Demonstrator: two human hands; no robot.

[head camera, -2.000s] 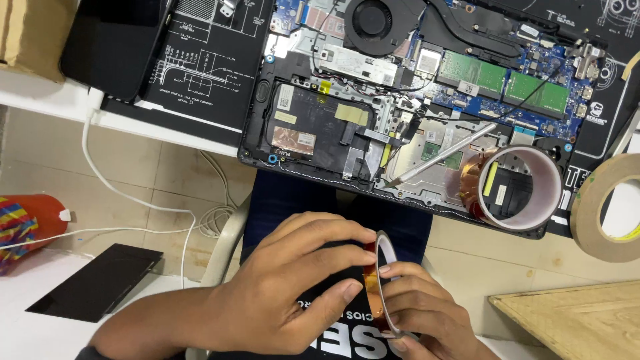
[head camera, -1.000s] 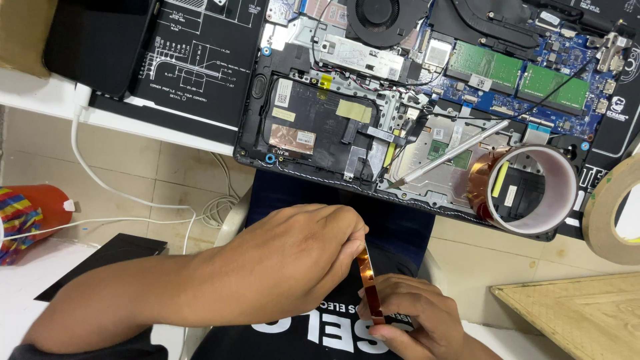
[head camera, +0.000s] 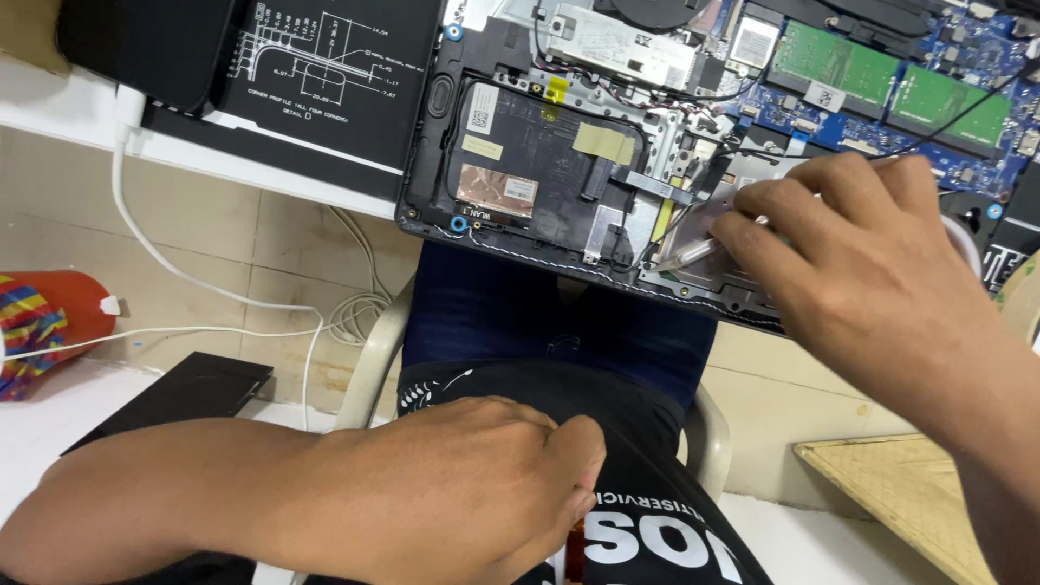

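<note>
My left hand (head camera: pixel 520 479) is curled in front of my torso around a narrow roll of amber polyimide tape (head camera: pixel 575 552), which shows only at the bottom edge. Over the lower right of an opened laptop chassis (head camera: pixel 422 162), my right hand (head camera: pixel 845 227) has its fingers on a slim metallic pen-like tool (head camera: pixel 686 253), whose tip points down-left. Beside it are the silver touchpad plate and black cables. My right hand hides most of the wide roll of tape (head camera: pixel 963 244); its pale rim shows behind the wrist.
A black phone (head camera: pixel 142 49) with a white cable (head camera: pixel 162 244) is at upper left. Green memory modules (head camera: pixel 841 65) are on the blue board. A beige tape roll (head camera: pixel 1020 296) sits at the right edge. Below are a chair arm (head camera: pixel 374 366), a red container (head camera: pixel 73 313) and a wooden panel (head camera: pixel 902 479).
My right hand has left the narrow tape roll and moved up to the tool on the laptop. My left hand keeps the roll, now lower and mostly hidden.
</note>
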